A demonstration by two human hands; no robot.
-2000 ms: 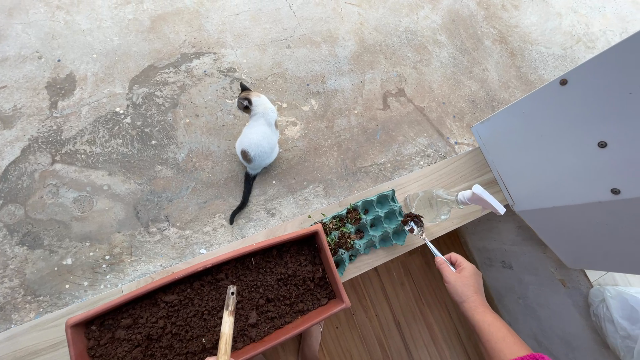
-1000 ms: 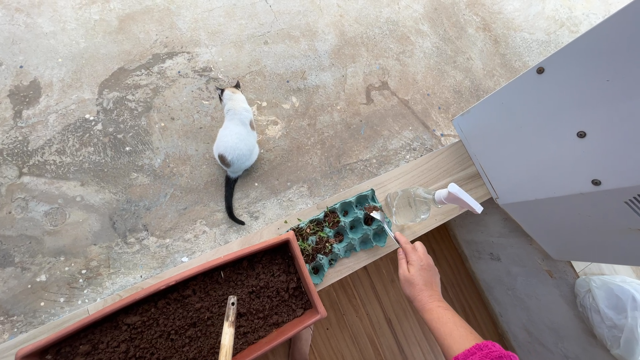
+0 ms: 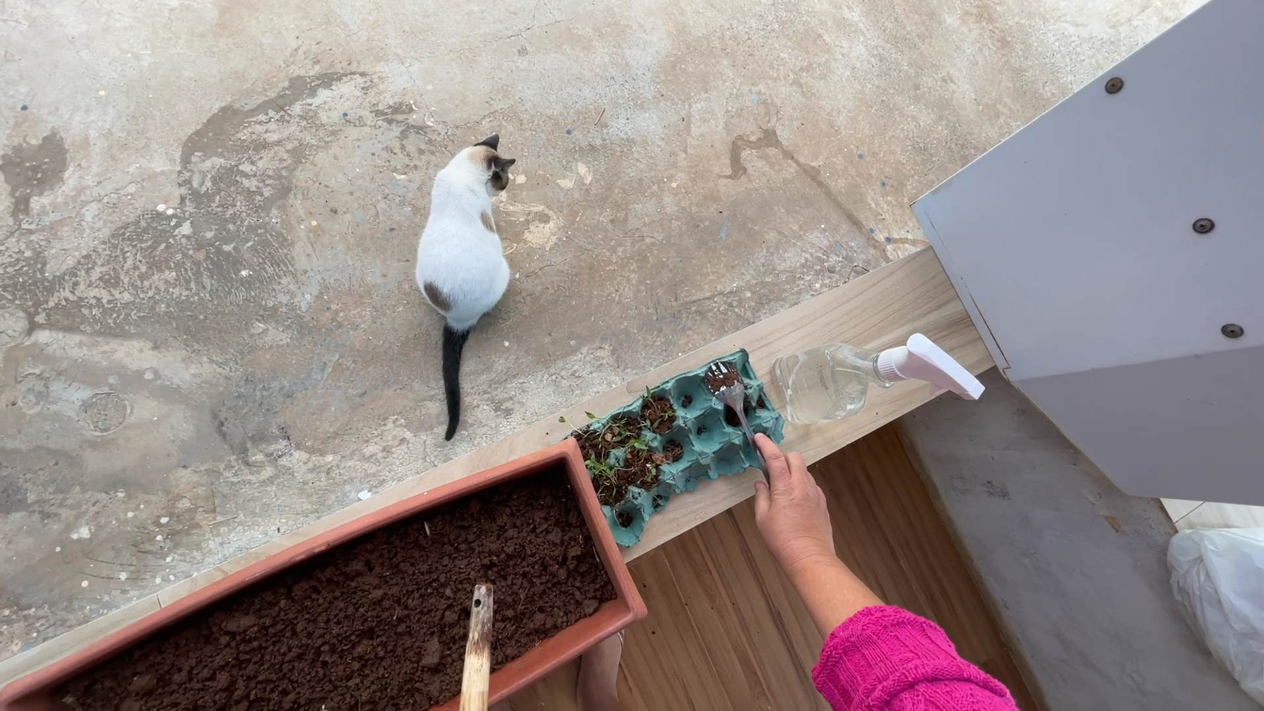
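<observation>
My right hand grips the handle of a metal fork. Some dark soil lies on its tines, over the upper right cells of a green egg carton. Soil and small seedlings fill the carton's left cells. Left of the carton is a long terracotta-coloured planter filled with dark brown soil. A worn wooden handle rises over the planter's front rim from the bottom edge; what holds it is out of frame. My left hand is not in view.
A clear spray bottle with a white trigger head lies on the wooden ledge, right of the carton. Beyond, a white cat with a black tail sits on the concrete floor. A grey panel and a white plastic bag are at right.
The fork with soil has moved from beside the carton's right end to over its cells. The cat has turned its head to the right. The wooden handle's lower end was held by fingers two seconds ago.
</observation>
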